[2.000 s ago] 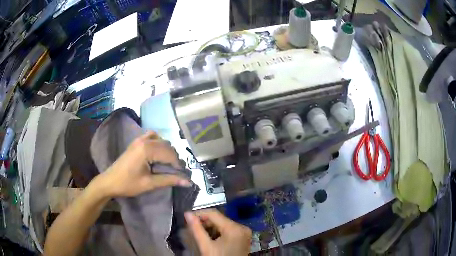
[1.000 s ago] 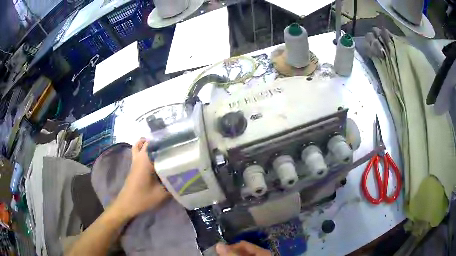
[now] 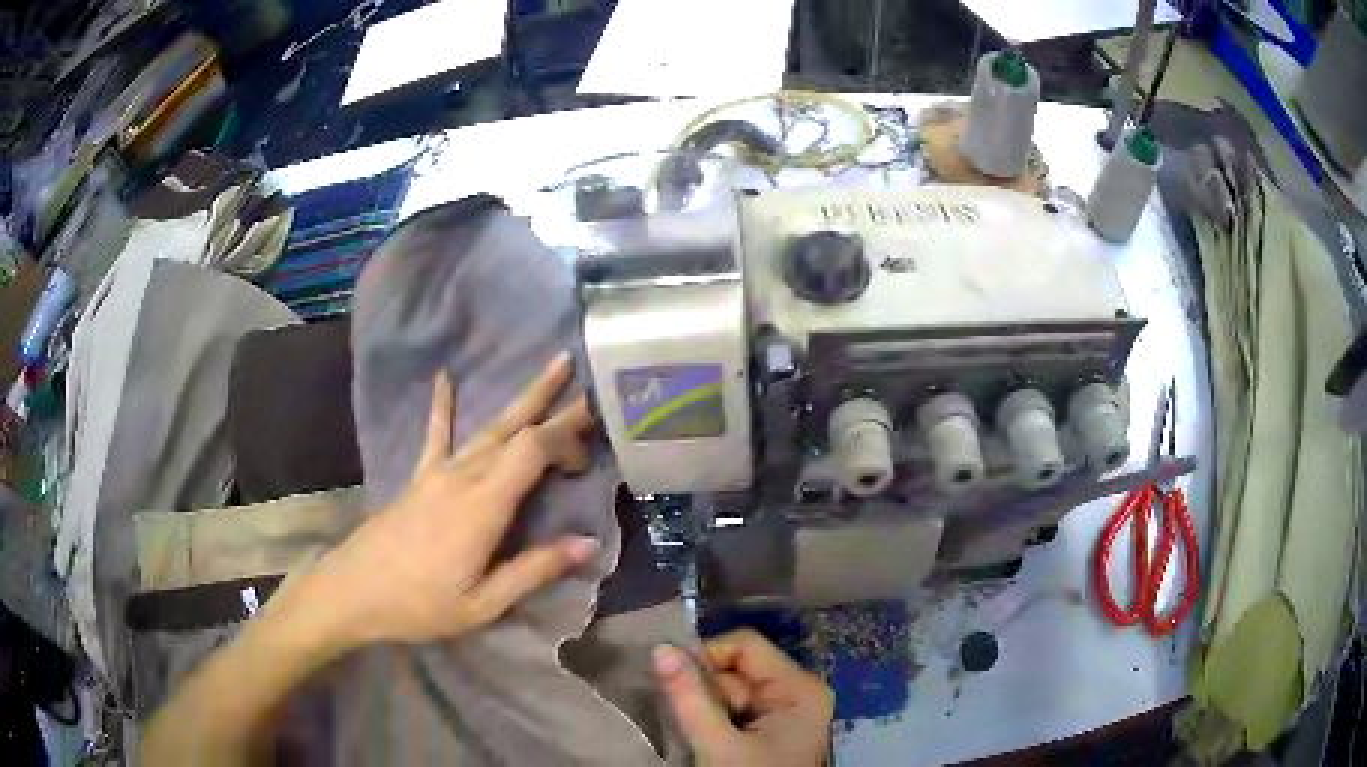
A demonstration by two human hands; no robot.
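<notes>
A grey-brown garment panel [image 3: 465, 300] lies left of the cream overlock machine [image 3: 960, 270], its edge running beside the needle area [image 3: 675, 525]. My left hand [image 3: 480, 525] rests on the panel with fingers spread, pressing it flat. My right hand [image 3: 750, 697] is at the bottom centre, thumb and fingers pinching the cloth's near edge below the needle area. The presser foot is mostly hidden under the machine head.
Red-handled scissors [image 3: 1147, 555] lie right of the machine. Pale green fabric pieces [image 3: 1282, 405] hang at the far right. Thread cones [image 3: 1002, 117] stand behind. Stacked cloth [image 3: 165, 390] is at the left. Lint lies on a blue patch [image 3: 870, 659].
My left hand has moved from beside the machine head down onto the panel, fingers spread. The panel now lies flatter and extends farther back. My right hand shows more fully, pinching the edge. The view has shifted.
</notes>
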